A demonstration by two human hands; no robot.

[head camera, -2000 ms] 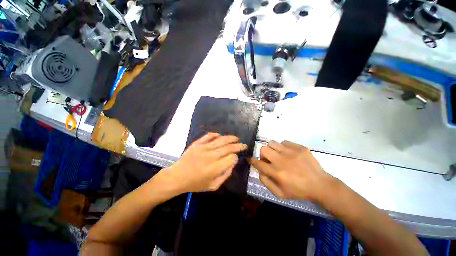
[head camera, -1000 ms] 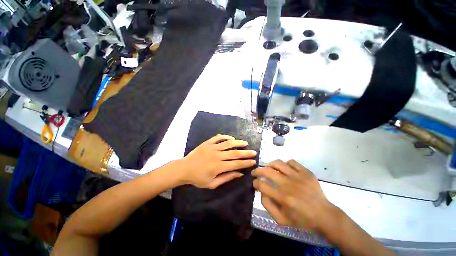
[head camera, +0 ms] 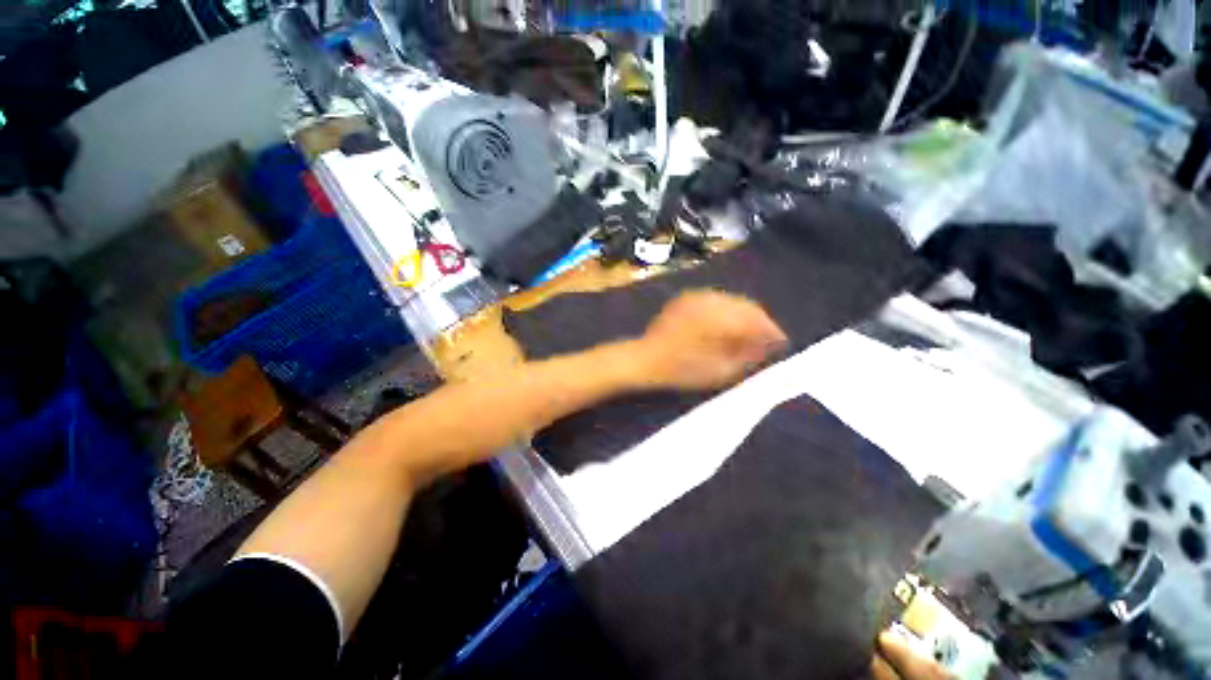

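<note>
A dark fabric piece (head camera: pixel 784 545) lies at the needle area and hangs over the table's front edge. A long dark fabric panel (head camera: pixel 850 266) lies left of it, its near end folded or bunched. My left hand (head camera: pixel 717 339) is on the long panel, blurred, with curled fingers; whether it grips the cloth cannot be told. My right hand (head camera: pixel 910 658) is mostly cut off by the bottom edge; only fingers show beside the dark piece, near the needle area. The white sewing machine head (head camera: pixel 1102 505) stands at the right.
A grey machine end with a round vent (head camera: pixel 485 160) stands at the far left of the table, near yellow and red snips (head camera: pixel 428 262). Brown board (head camera: pixel 478 348) shows under the long panel. Plastic bags (head camera: pixel 1049 160) lie behind. A blue crate (head camera: pixel 286 299) and wooden stool (head camera: pixel 239 412) stand on the floor.
The view has swung left. My left hand has left the piece at the needle and reached to the long panel. My right hand is now mostly out of the picture.
</note>
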